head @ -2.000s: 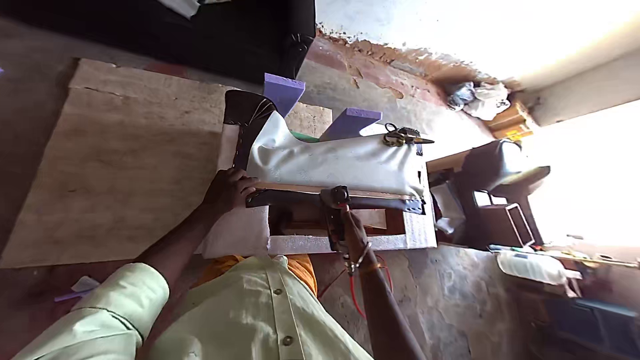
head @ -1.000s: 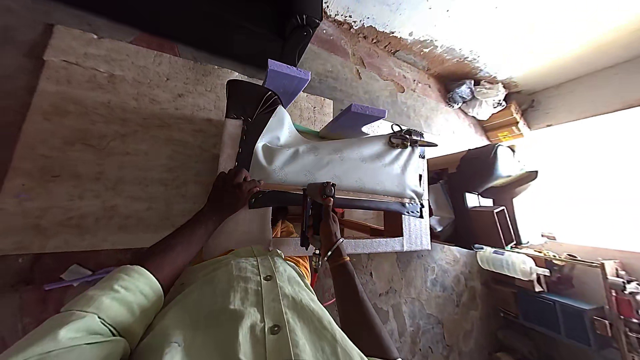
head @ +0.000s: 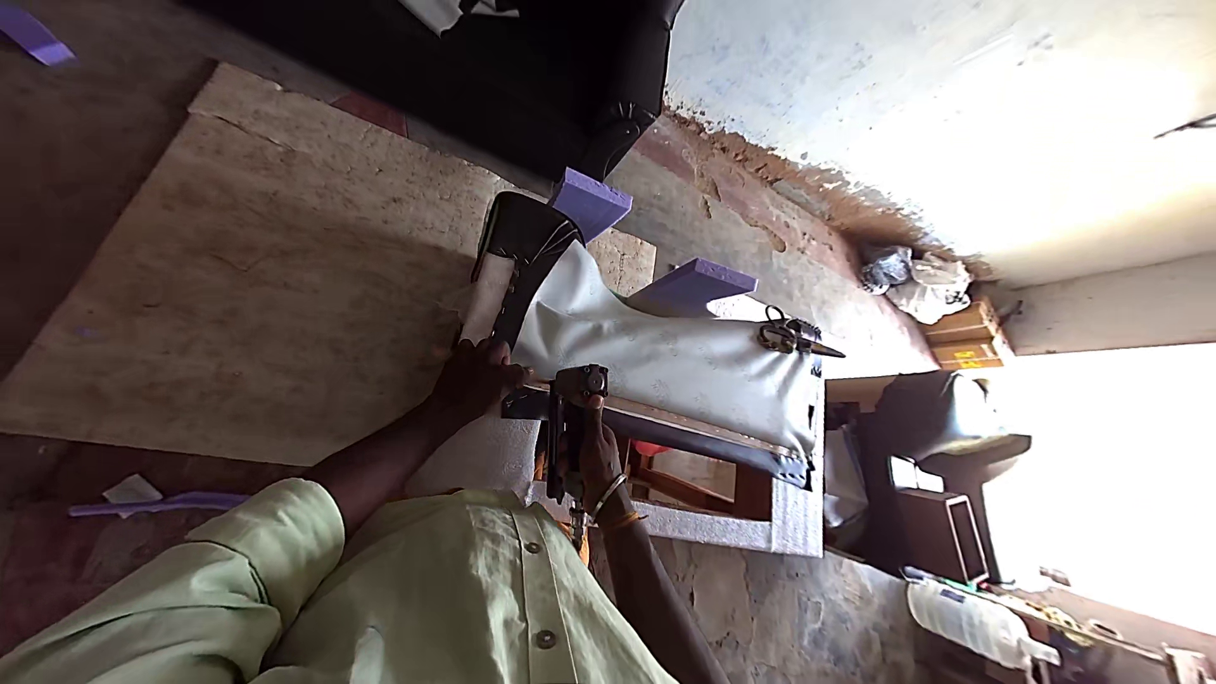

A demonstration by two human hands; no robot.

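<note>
My right hand [head: 597,451] grips a pneumatic staple gun [head: 573,404], its head on the wooden strip [head: 693,418] along the lower edge of the white upholstery cover [head: 665,361]. Just left of the gun, my left hand [head: 475,380] presses on the frame's corner, where black upholstery fabric [head: 527,233] runs upward with a row of staples. Below the strip a black fabric band [head: 703,445] hangs over the open part of the furniture frame [head: 793,518], which has white foam sheet on it. Scissors [head: 788,334] lie on the cover's right end.
Two purple foam blocks [head: 591,201] [head: 698,283] stand behind the frame. A large board [head: 275,266] lies at left, and black upholstered furniture [head: 494,76] is beyond it. Cardboard boxes [head: 964,337] and plastic bags [head: 931,285] sit by the wall. At lower right is a plastic container [head: 969,617].
My right hand has moved the staple gun leftward along the strip, towards my left hand. My left hand has stayed at the frame's left corner.
</note>
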